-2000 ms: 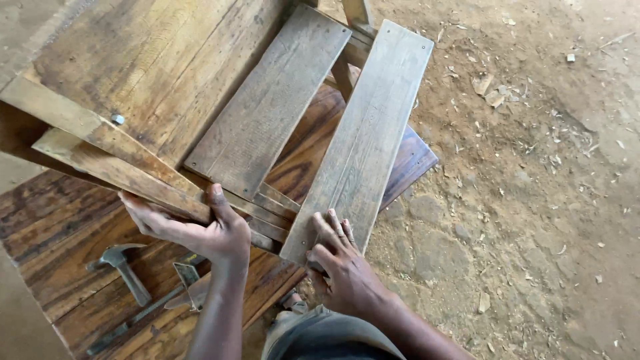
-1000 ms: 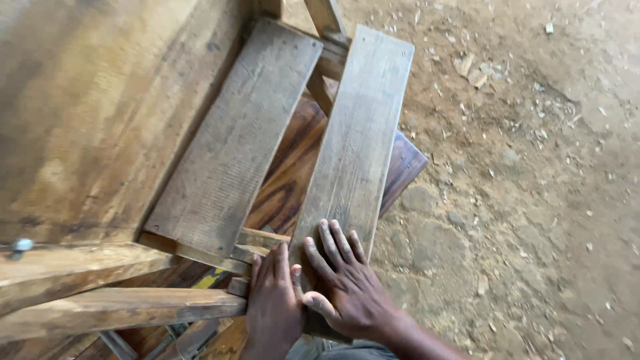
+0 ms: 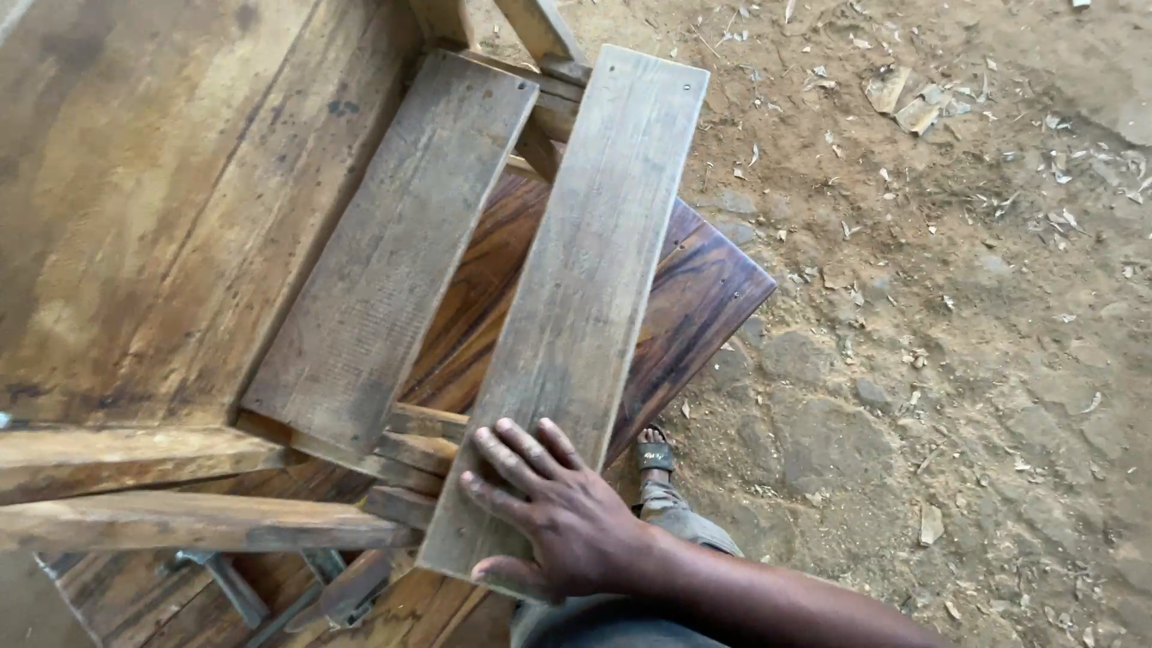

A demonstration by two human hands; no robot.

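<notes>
My right hand (image 3: pixel 562 526) lies flat, fingers spread, on the near end of a weathered wooden slat (image 3: pixel 580 261) with nail heads at its far end. Beside it, to the left, a second grey slat (image 3: pixel 396 243) runs roughly alongside, with a gap between them. Both belong to or rest on a wooden frame whose rails (image 3: pixel 423 450) show under their near ends. A wide wooden panel (image 3: pixel 180 198) rises along the left side. My left hand is out of view.
Below stands a table with a dark-grained wooden top (image 3: pixel 702 288). A hammer (image 3: pixel 229 580) and other tools lie on it at the lower left, beneath wooden legs (image 3: pixel 207 522). Wood shavings litter the dirt floor (image 3: pixel 900 360) on the right. My sandalled foot (image 3: pixel 655 454) shows beside the table.
My left hand, which touched the near end of the slat a second ago, has gone out of view. My right hand stays on the slat's near end.
</notes>
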